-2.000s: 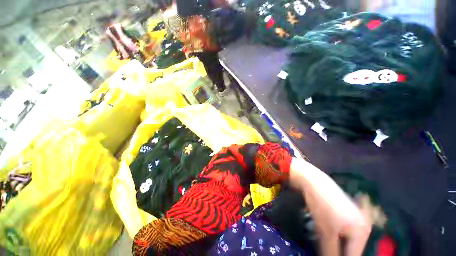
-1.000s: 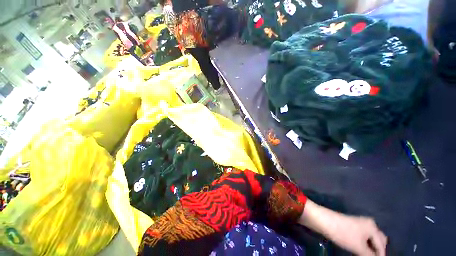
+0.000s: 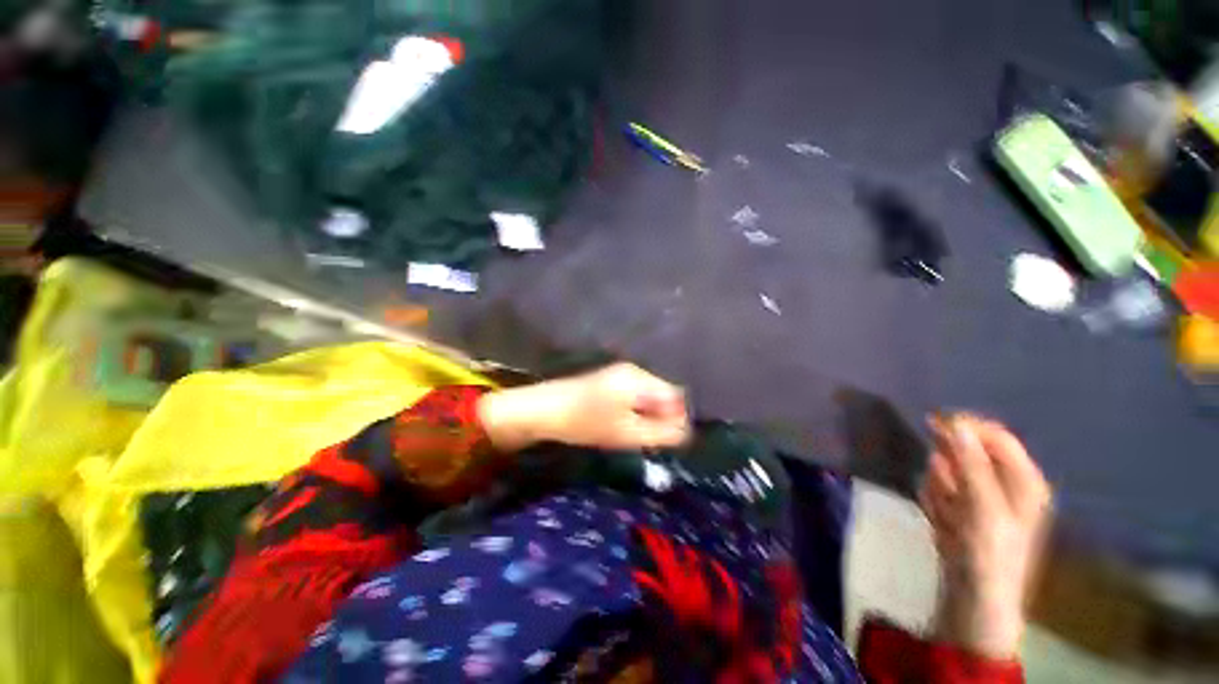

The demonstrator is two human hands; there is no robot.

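Observation:
A dark green plush piece with white lettering (image 3: 735, 468) lies on my lap at the table's edge, blurred. My left hand (image 3: 602, 408) is curled over its near side, fingers together; I cannot tell what it grips. My right hand (image 3: 987, 488) is raised to the right, away from the plush, with its fingertips drawn together. No needle or thread can be made out in it. A heap of green plush (image 3: 401, 174) with a white snowman appliqué (image 3: 394, 87) lies at the upper left.
Blue and yellow snips (image 3: 664, 147) lie beside the heap on the dark table (image 3: 749, 341). A small black pile (image 3: 902, 230), a pale green case (image 3: 1067, 194) and a round white thing (image 3: 1041, 282) lie to the right. An open yellow sack (image 3: 267, 414) stands at the left.
The view has swung right and down. My left hand has come back to the plush at my lap. My right hand has come into view. The heap now sits at the upper left.

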